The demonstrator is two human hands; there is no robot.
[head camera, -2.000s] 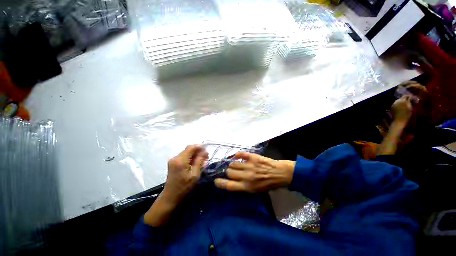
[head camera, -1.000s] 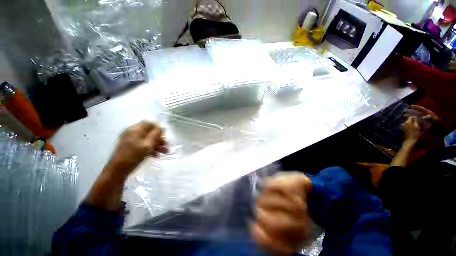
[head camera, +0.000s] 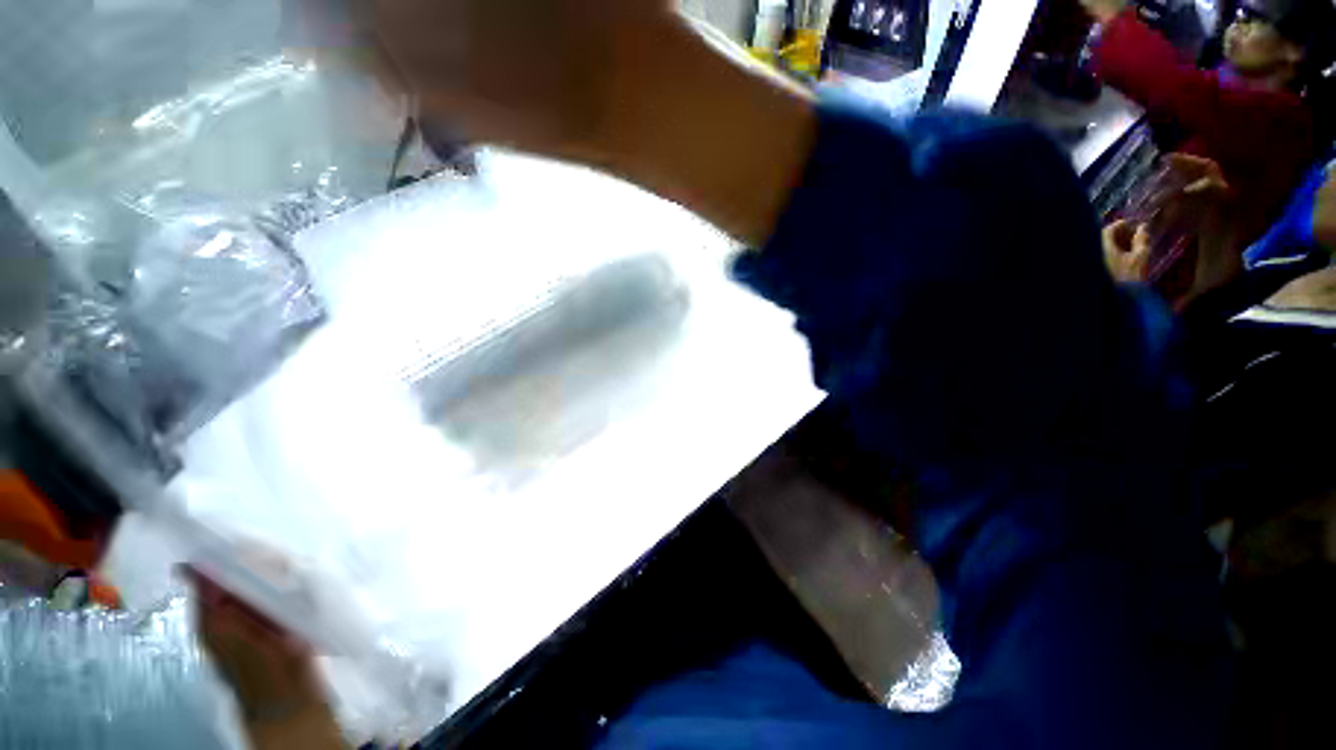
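My left hand (head camera: 267, 645) is at the lower left, blurred, gripping the edge of a clear plastic piece (head camera: 271, 579) that shows as a pale slanting band. Whether this piece is tray or film I cannot tell. My right hand (head camera: 498, 66) is raised large and blurred across the top, cut off by the upper edge; its fingers and anything in them cannot be made out. Flat clear tray stacks (head camera: 440, 242), washed out by glare, stand on the white table (head camera: 586, 484) beyond.
Upright trays (head camera: 103, 681) stand at the lower left, near an orange item (head camera: 37, 520). Crumpled clear film (head camera: 205, 286) lies at the back left. A carton (head camera: 879, 32) and yellow item (head camera: 803, 52) are at the back. A person in a red sleeve (head camera: 1158, 66) and another person's hands (head camera: 1128, 249) are right.
My right hand has risen from low in front to the top of the view. My left hand has moved down and left. The view has shifted, and a pale clear band now crosses the lower left.
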